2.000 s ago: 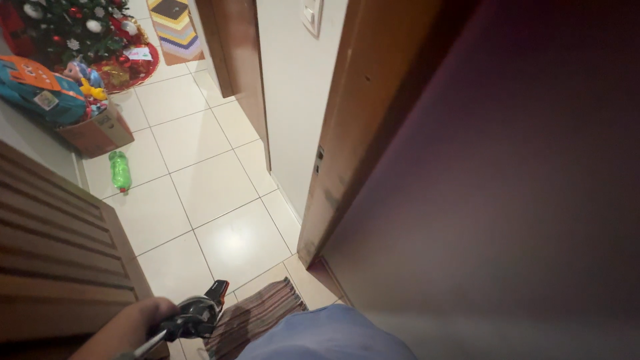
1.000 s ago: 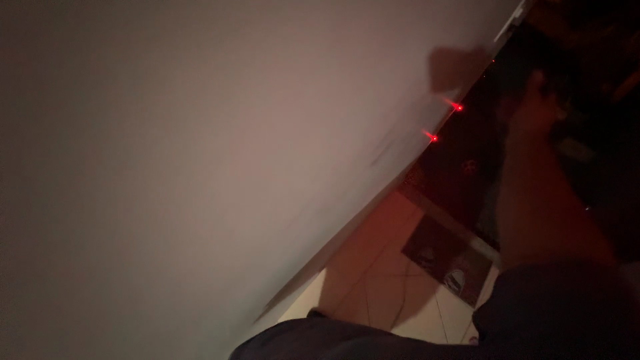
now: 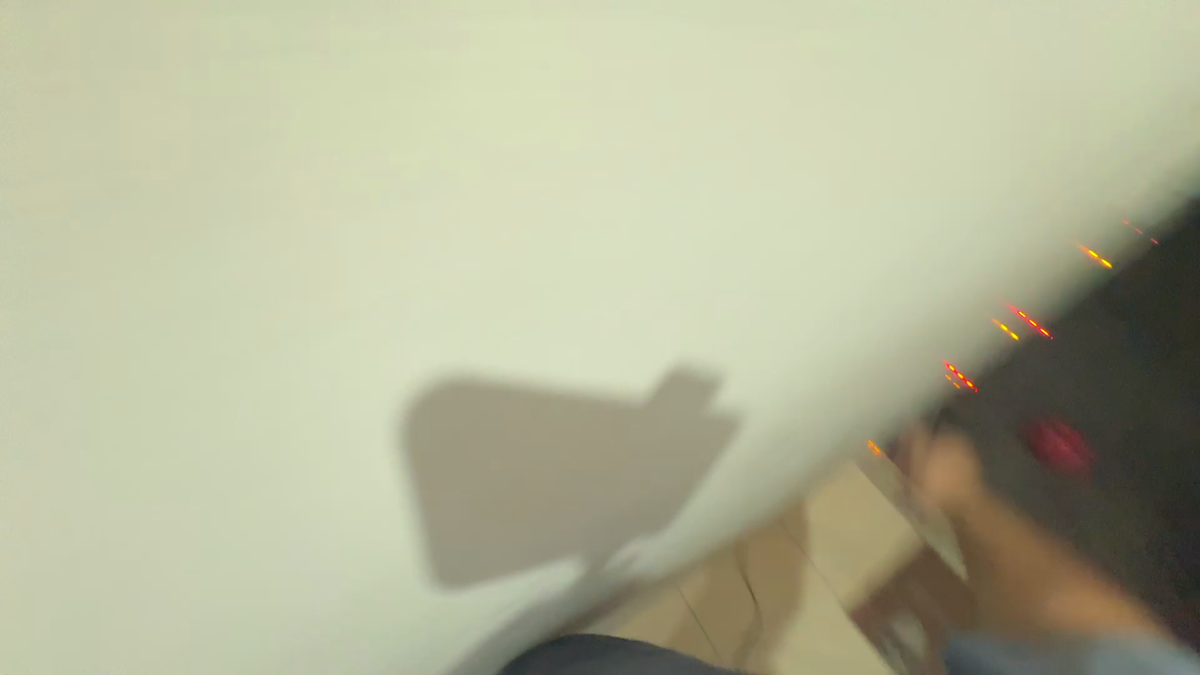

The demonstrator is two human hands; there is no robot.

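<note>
One bare forearm in a light blue sleeve reaches up from the lower right, and its hand, which looks like my right hand (image 3: 942, 464), is blurred beside the wall's edge. Whether its fingers hold anything cannot be made out. My left hand is out of the picture. Close to the hand, small red and orange lights (image 3: 961, 376) streak along the border of a dark area. A blurred red thing (image 3: 1059, 444) lies to the right of the hand.
A pale wall (image 3: 656, 234) fills most of the view and carries a large dark shadow (image 3: 562, 478). Below it are a tiled floor (image 3: 778, 600) and a dark patterned mat (image 3: 909, 600), partly behind the forearm. Dark fabric shows at the bottom edge.
The view has swung from the doorway to the wall, and the wall is brighter than one second ago. The left hand with its dark object, seen two seconds ago, has left the view.
</note>
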